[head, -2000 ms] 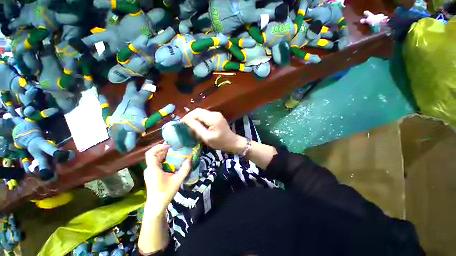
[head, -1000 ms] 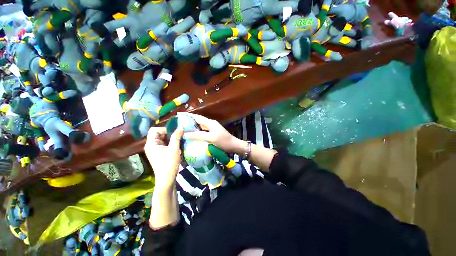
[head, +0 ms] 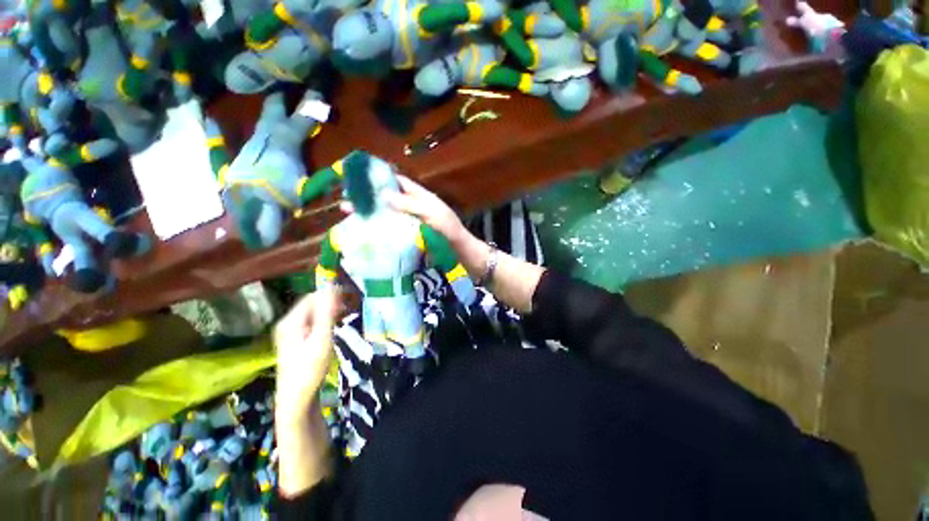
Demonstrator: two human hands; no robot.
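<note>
A plush doll (head: 382,270) hangs upright over the lap, its head at the top, arms green with yellow cuffs, a green band at the waist. My right hand (head: 426,209) holds it at the head, partly hidden behind it. My left hand (head: 308,331) is beside the doll's lower left side, blurred; whether it touches the doll's arm or holds anything I cannot tell. Another doll (head: 267,168) lies on the bench just beyond, near a white paper sheet (head: 177,183).
The red-brown bench (head: 509,153) carries a heap of dolls and a small dark tool (head: 436,136). A yellow sheet (head: 153,397) and more dolls (head: 194,458) are at lower left. A yellow bag (head: 896,153) and brown cardboard (head: 744,341) are at right.
The doll has been turned head up and stretched out, with its waist and legs now showing. My left hand has moved from its head down to its side.
</note>
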